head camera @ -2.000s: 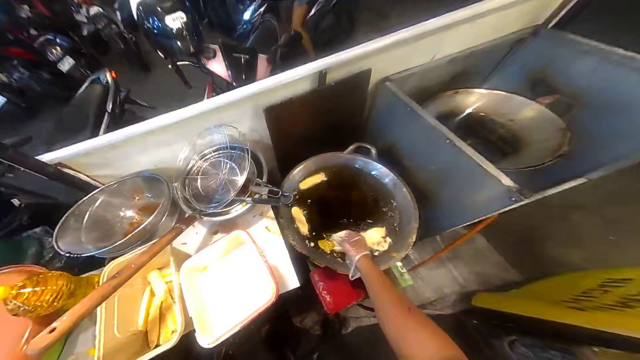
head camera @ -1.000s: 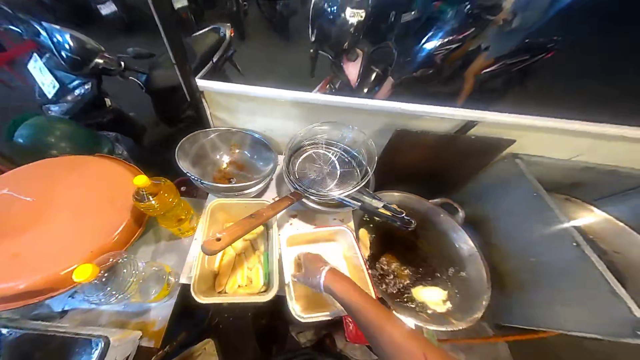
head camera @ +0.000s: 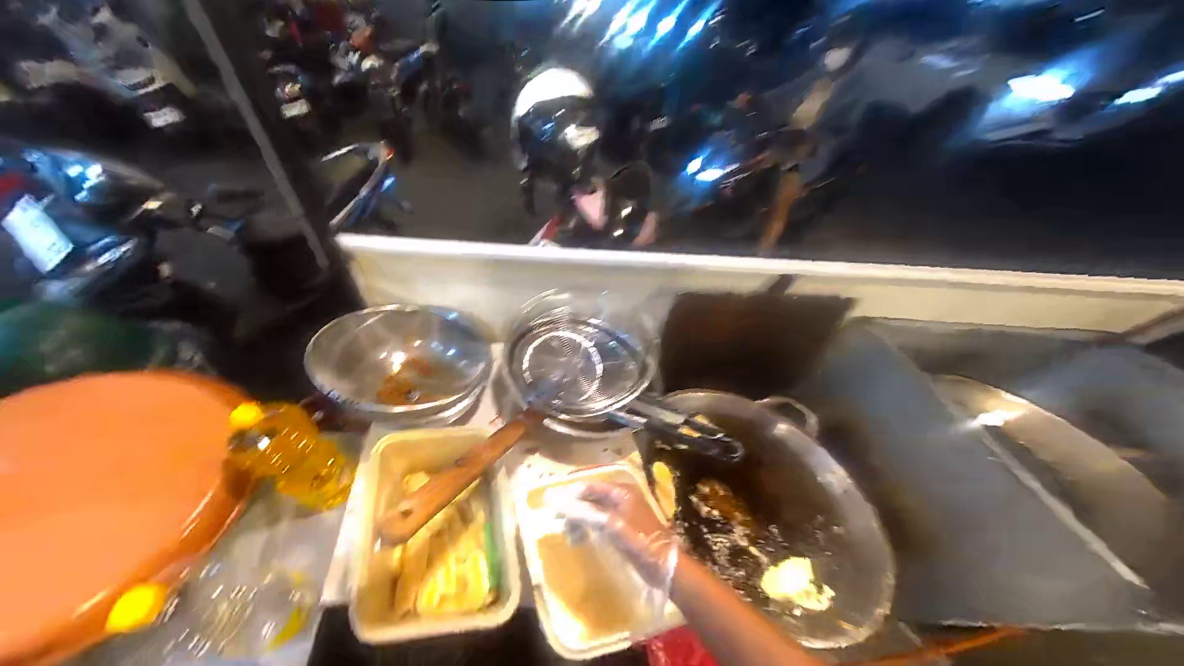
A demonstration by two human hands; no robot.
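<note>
My right hand [head camera: 615, 523], in a clear plastic glove, is over the white-rimmed tub of batter [head camera: 592, 573]; blur hides whether its fingers hold anything. To its right is a metal wok of dark oil [head camera: 856, 546], with a pale battered piece [head camera: 795, 583] frying near its front and a yellowish piece [head camera: 663, 486] at its left edge. Left of the batter stands a cream tub [head camera: 370, 610] of sliced yellow food [head camera: 453, 573], perhaps banana. The wooden handle [head camera: 462, 476] of a wire strainer [head camera: 578, 365] crosses that tub. My left hand is out of view.
Metal tongs [head camera: 689, 430] reach over the wok's rim. A steel bowl [head camera: 398, 356] stands behind the tubs. At left are an orange round lid or tray [head camera: 102, 499], a yellow oil bottle [head camera: 296, 453] and a clear bottle [head camera: 231, 601]. A second wok [head camera: 1045, 435] sits right, behind a metal divider.
My right hand has left the wok, where it was two seconds ago, and is at the batter tub. The view has swung left.
</note>
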